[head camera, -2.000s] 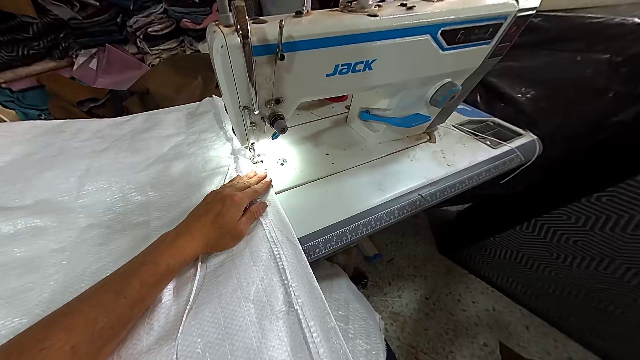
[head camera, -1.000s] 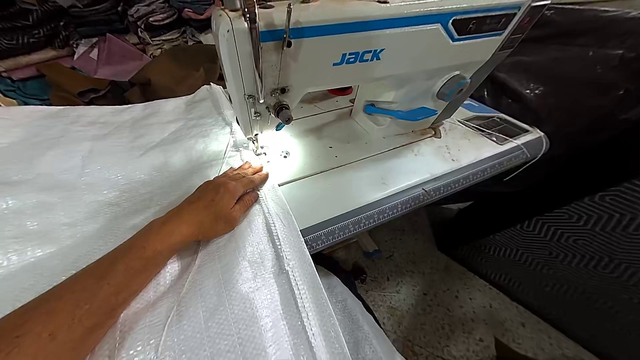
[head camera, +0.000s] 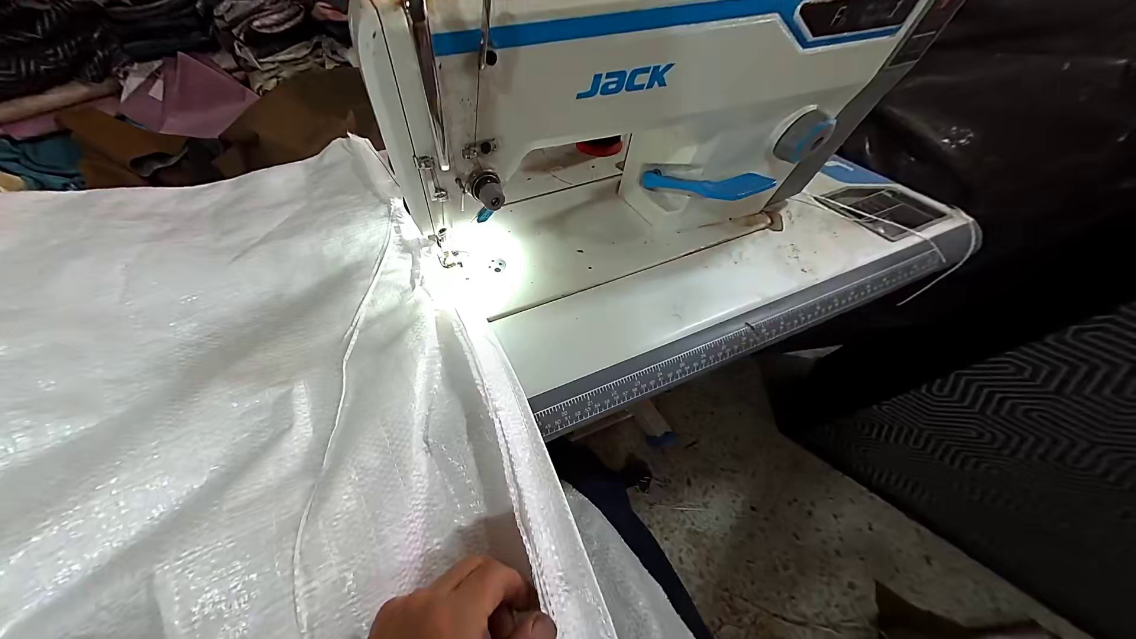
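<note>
My left hand (head camera: 466, 603) is at the bottom centre, its fingers curled and pinching the white woven plastic fabric (head camera: 222, 382) beside its folded, stitched hem (head camera: 519, 453). The fabric spreads over the left side and runs up to the presser foot (head camera: 451, 259) of a white and blue Jack sewing machine (head camera: 550, 89). A bright lamp lights the needle area, where glare hides detail. A thin cord or raised seam (head camera: 342, 390) runs down the fabric, left of the hem. My right hand is out of view.
The machine table (head camera: 621, 328) has a ruler strip (head camera: 657, 377) along its front edge. Piled cloths (head camera: 195, 98) lie at the back left. Dark patterned fabric (head camera: 1021, 444) is at the right, and the speckled floor (head camera: 745, 497) shows below.
My left hand has moved from flat on the fabric near the presser foot, down toward me along the hem, and its fingers are now closed on the fabric.
</note>
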